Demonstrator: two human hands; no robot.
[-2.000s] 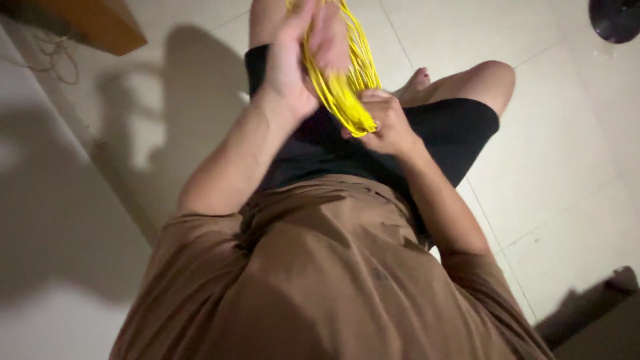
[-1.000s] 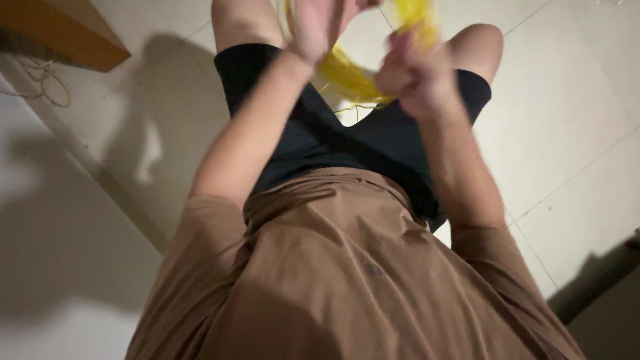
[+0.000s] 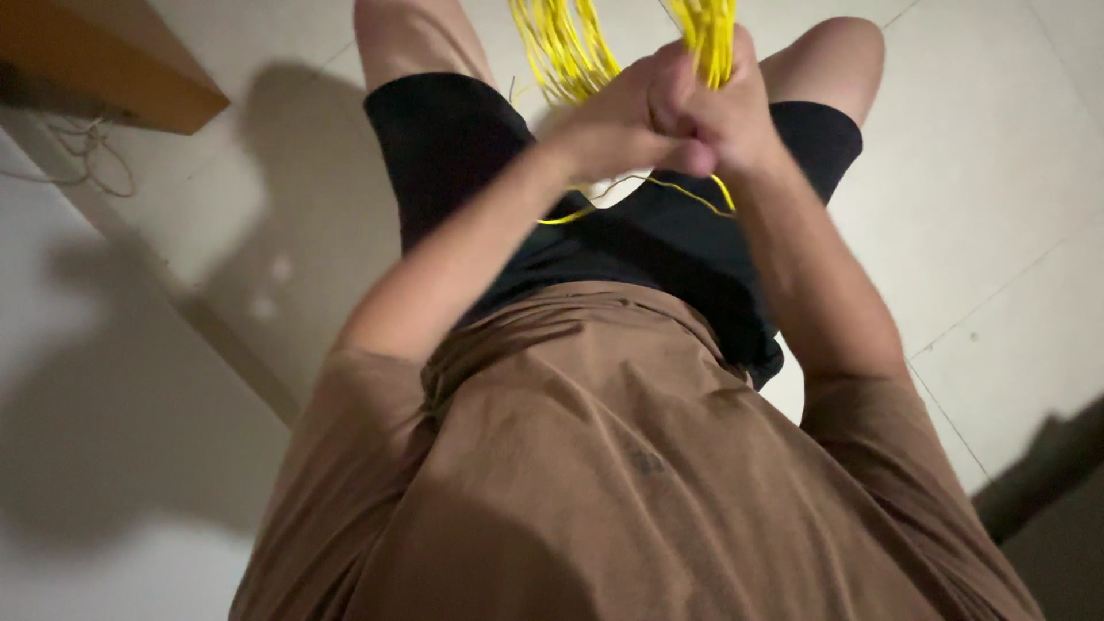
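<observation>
A coil of thin yellow cord or wire point(image 3: 565, 52) runs out of the top of the view in two bunches. My right hand point(image 3: 733, 116) is closed round the right-hand bunch. Against it, at the same place, lies my left hand point(image 3: 630, 121), with its fingers bent and touching the right one; the left bunch passes behind it. What the left fingers grip is blurred and partly hidden. A loose yellow strand and a thin darker strand hang below both hands, over the black shorts point(image 3: 630, 233).
Pale floor tiles point(image 3: 975, 216) lie around my bent legs. An orange-brown wooden furniture piece point(image 3: 112, 60) stands at the upper left, with a thin tangled cord point(image 3: 108, 164) beside it. A dark object point(image 3: 1052, 492) is at the lower right edge.
My hands have come together at the coil; a second ago they were apart. The coil, one bundle at first, now shows as two bunches, with loose strands below the hands.
</observation>
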